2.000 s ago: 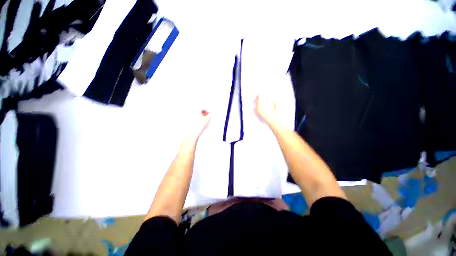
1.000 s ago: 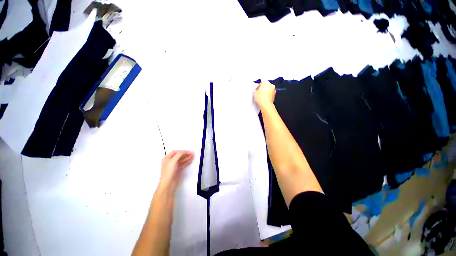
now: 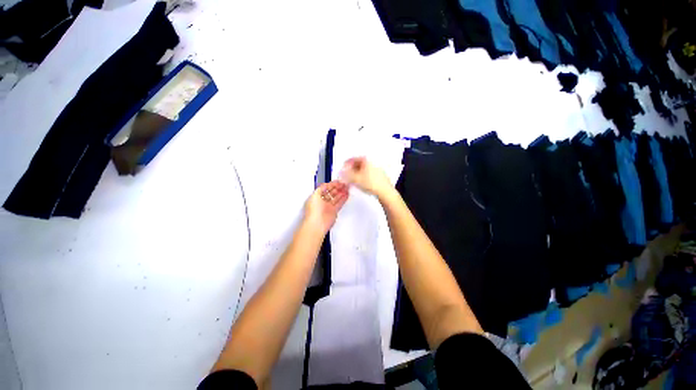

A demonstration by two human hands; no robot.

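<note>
White paper pieces (image 3: 349, 316) lie in front of me. A narrow dark-edged cloth strip shows along the gap between them (image 3: 309, 343). My left hand (image 3: 328, 202) is over the upper part of this gap, palm partly up and fingers curled. My right hand (image 3: 365, 177) is just right of it, fingertips bent together. The hands nearly meet. Small pale detail shows at the fingers, too blurred to tell whether anything is held. Black panels (image 3: 439, 228) lie in overlapping stacks to the right of my right forearm.
A blue-edged open box (image 3: 179, 114) lies at the upper left, beside a long black panel (image 3: 91, 129) with white paper. More black and blue panels (image 3: 519, 27) lie along the far side. Blue and white scraps cover the tan floor (image 3: 534, 324) at the lower right.
My right hand has left the top corner of the black panels and moved left. My left hand has moved up and right to meet it. The view has shifted slightly.
</note>
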